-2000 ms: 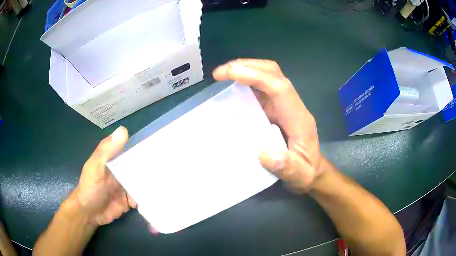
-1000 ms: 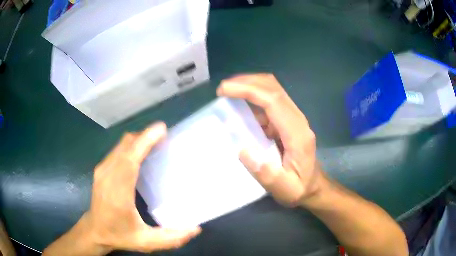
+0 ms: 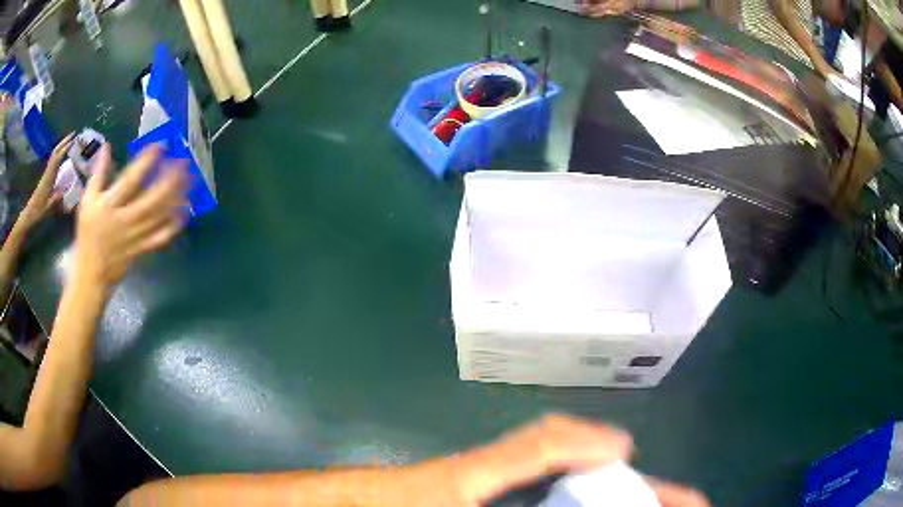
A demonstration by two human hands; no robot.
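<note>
A white oblong unit [image 3: 606,487] shows at the bottom edge, mostly cut off. My left hand [image 3: 554,446] reaches in from the bottom left and is closed on it, slightly blurred. Only a small part of my right hand [image 3: 681,493] shows, against the unit's right side; the rest is out of the picture. An open white carton [image 3: 554,347] stands just beyond my hands, its lid flap raised at the back. Its pale inside shows, and its front has small print and dark marks. Whether anything lies deep inside is hidden.
A blue parts bin [image 3: 475,144] holds a tape roll [image 3: 490,87] behind the carton. A dark box [image 3: 683,183] with papers is back right. A blue carton [image 3: 852,473] is at lower right. Another person's blurred hand [image 3: 129,218] is at left, near a blue carton [image 3: 198,149].
The view has swung left, so the open carton sits further right and the unit lies at the bottom edge. The bin and the neighbouring person's arm have come into view. Both my hands stay at the unit.
</note>
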